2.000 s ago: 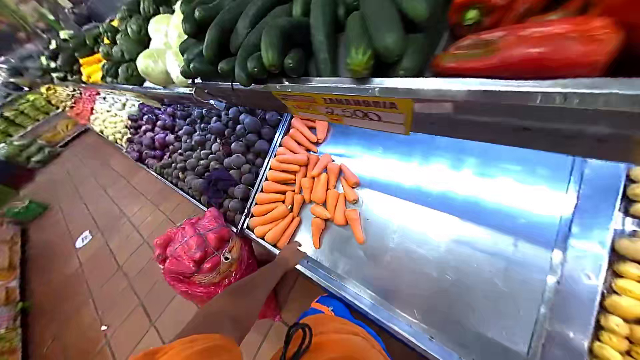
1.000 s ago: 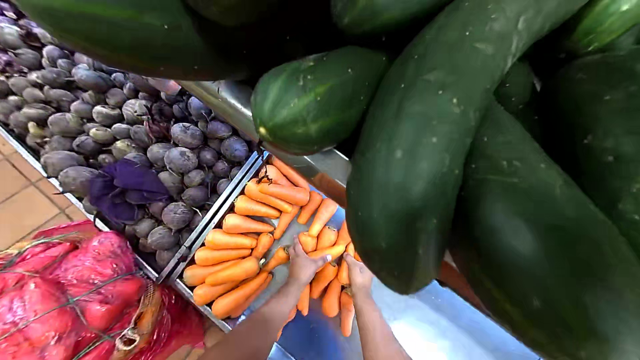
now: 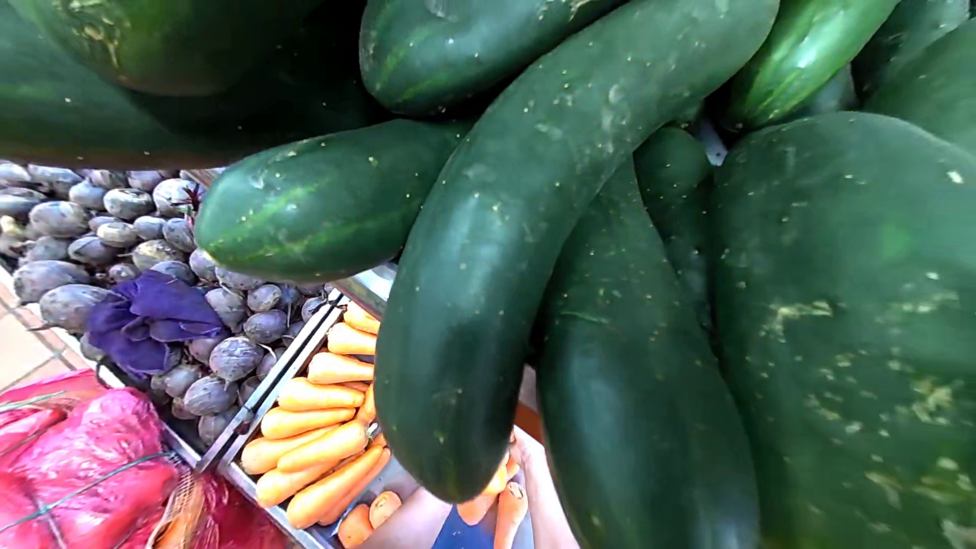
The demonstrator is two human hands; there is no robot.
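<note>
Two bare forearms reach in at the bottom centre, among orange carrots [image 3: 324,457] on a metal shelf. The hand of the left forearm is hidden behind a long green cucumber [image 3: 473,305]. Of my right hand [image 3: 526,450] only a small part shows between the hanging cucumbers, next to several carrots [image 3: 509,507]; its fingers are mostly covered. What either hand holds cannot be seen. Left of my arms, carrots lie side by side in a stacked row against a metal divider [image 3: 267,381].
Large cucumbers on the upper shelf fill the view's top and right, close to the camera. Beets [image 3: 236,358] with a purple cloth [image 3: 152,316] lie beyond the divider. A pink mesh-and-plastic bag [image 3: 99,457] stands at the lower left, beside the tiled floor [image 3: 23,343].
My hands, visible among the carrots one second ago, are now mostly behind the cucumbers. Two seconds ago one hand was at the shelf's front edge. The view has moved much closer to the cucumbers.
</note>
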